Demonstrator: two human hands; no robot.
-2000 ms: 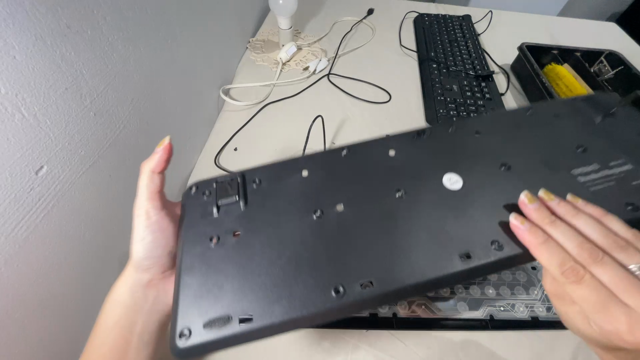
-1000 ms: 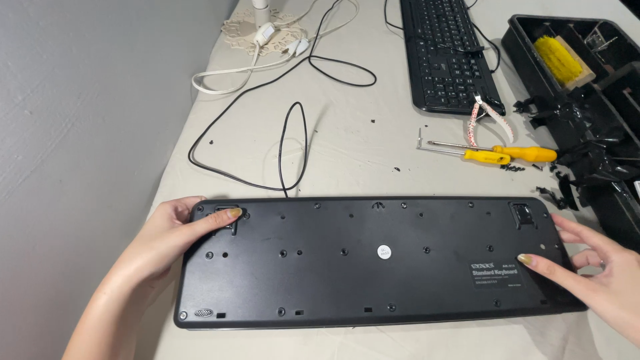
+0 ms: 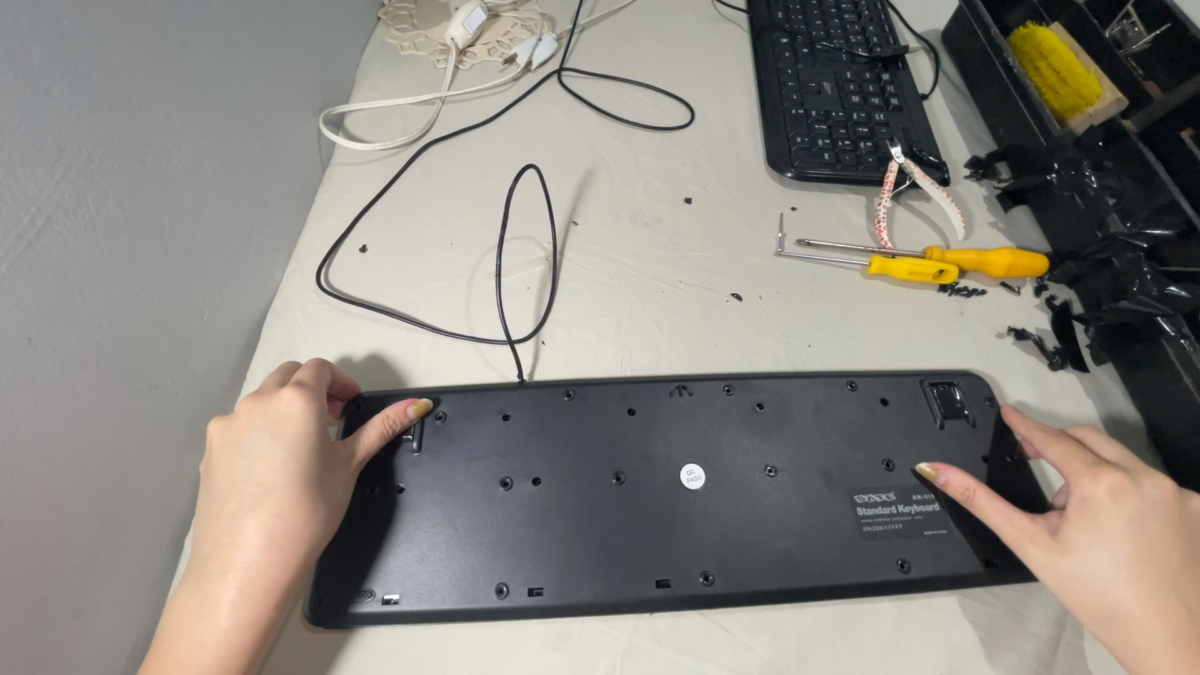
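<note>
A black computer keyboard lies underside up on the light cloth, its bottom cover (image 3: 600, 525) facing me with screw holes, a round white sticker and a label bearing writing. My left hand (image 3: 281, 469) grips its left end, thumb on top near the upper left foot, fingers around the far corner. At the opposite end my right hand (image 3: 1097, 516) holds the edge, its thumb resting beside the label. A black cable (image 3: 509, 272) leaves the far edge and loops across the cloth. The key side of this keyboard is hidden.
A second black keyboard (image 3: 834, 94) lies beyond, with white-and-red nippers (image 3: 914, 187) against its near end. Two yellow-handled screwdrivers (image 3: 984, 260) lie nearby. At right stands a black tool tray (image 3: 994, 84) with a yellow brush (image 3: 1055, 70). White cords (image 3: 441, 103) and small black bits lie about.
The bottom cover, tilted and raised over an exposed circuit sheet two seconds ago, now lies flat. My right hand has moved from its face to the right end.
</note>
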